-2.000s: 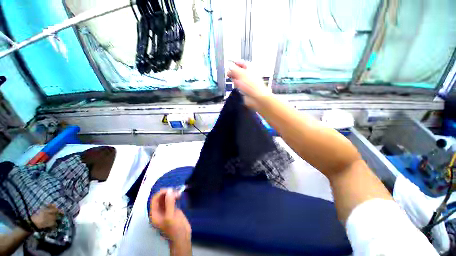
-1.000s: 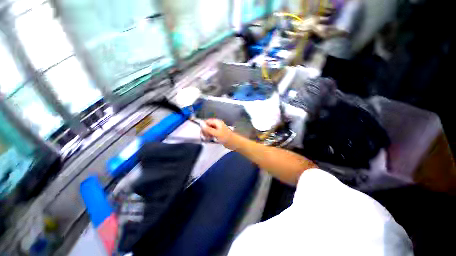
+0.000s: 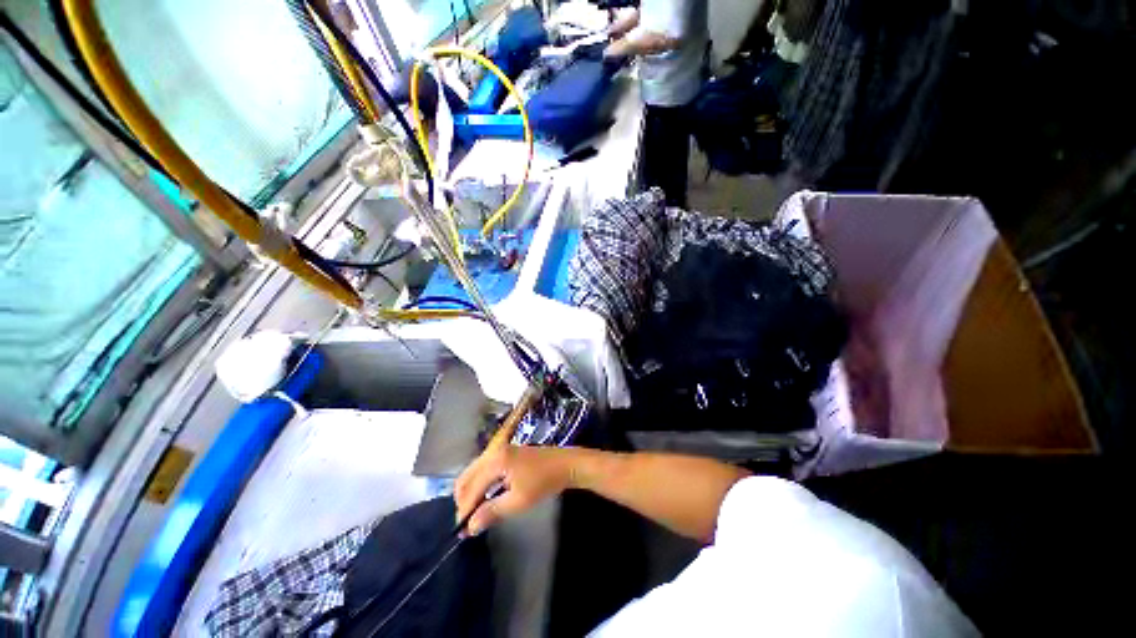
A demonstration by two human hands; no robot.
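The garment lies at the bottom left of the view, with a black section [image 3: 417, 567] and a black, white and grey checked part [image 3: 293, 586]. My right hand [image 3: 517, 484] pinches a thin dark edge of the black section at its upper right corner. The steam iron [image 3: 554, 414] stands just beyond my right hand, its tan handle close to my fingers. I cannot tell whether they touch. The iron rest [image 3: 455, 418] is a grey metal plate left of the iron. My left hand is not in view.
A heap of checked and black garments [image 3: 735, 312] lies right of the iron, beside an open lined carton [image 3: 922, 324]. A long blue bar [image 3: 212, 499] runs along the left. Yellow hoses [image 3: 224, 206] and cables hang across the upper left. Another person [image 3: 673, 62] stands at the back.
The view has swung right, bringing the iron, garment heap and carton closer into view. The black cloth, earlier held up between both hands, is now lower. My left hand has left the view.
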